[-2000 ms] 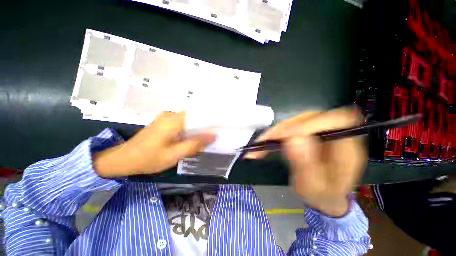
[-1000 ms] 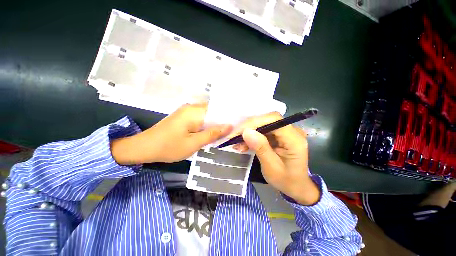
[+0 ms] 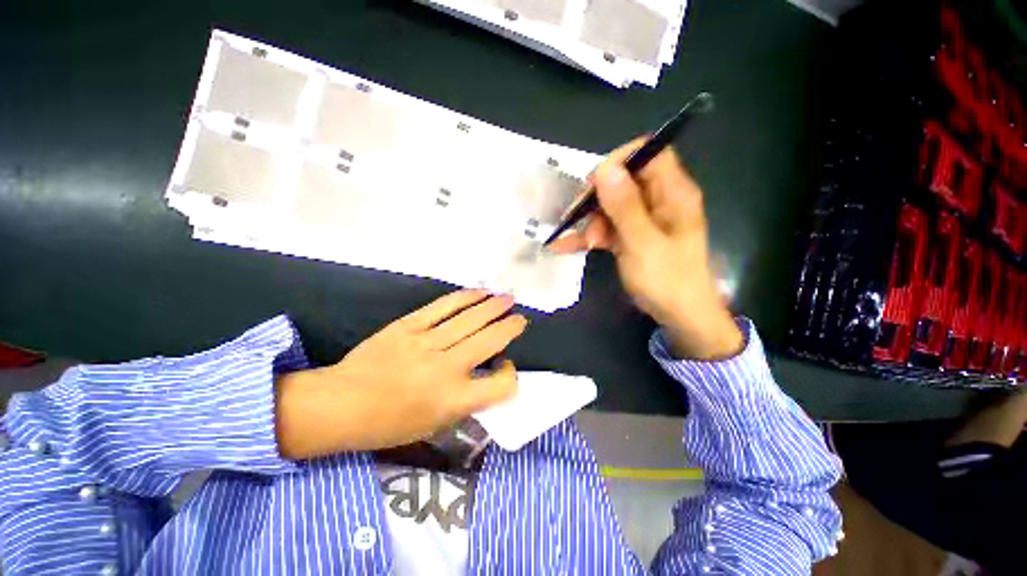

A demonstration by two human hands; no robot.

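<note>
The die-cut part sheet (image 3: 389, 146) lies on the dark green bench, white with two rows of pale grey squares and small dark marks. My right hand (image 3: 659, 225) holds the black tweezers (image 3: 631, 165) like a pen, tips down at the sheet's right part, near a dark mark. Any piece at the tips is too small to tell. My left hand (image 3: 417, 366) lies palm down, fingertips on the sheet's lower edge. The release liner sheet (image 3: 535, 407) is folded under that hand, its white side out, at the bench's front edge; my hand hides part of it.
A stack of part sheets (image 3: 586, 32) lies at the top. Black trays with red parts (image 3: 946, 248) stand at the right. Part of another person, a dark sleeve and an arm (image 3: 985, 450), shows at the lower right.
My right hand and tweezers have moved from the liner up to the part sheet. My left hand has moved down with the liner, uncovering the sheet's right part; the liner's grey bands mostly no longer show.
</note>
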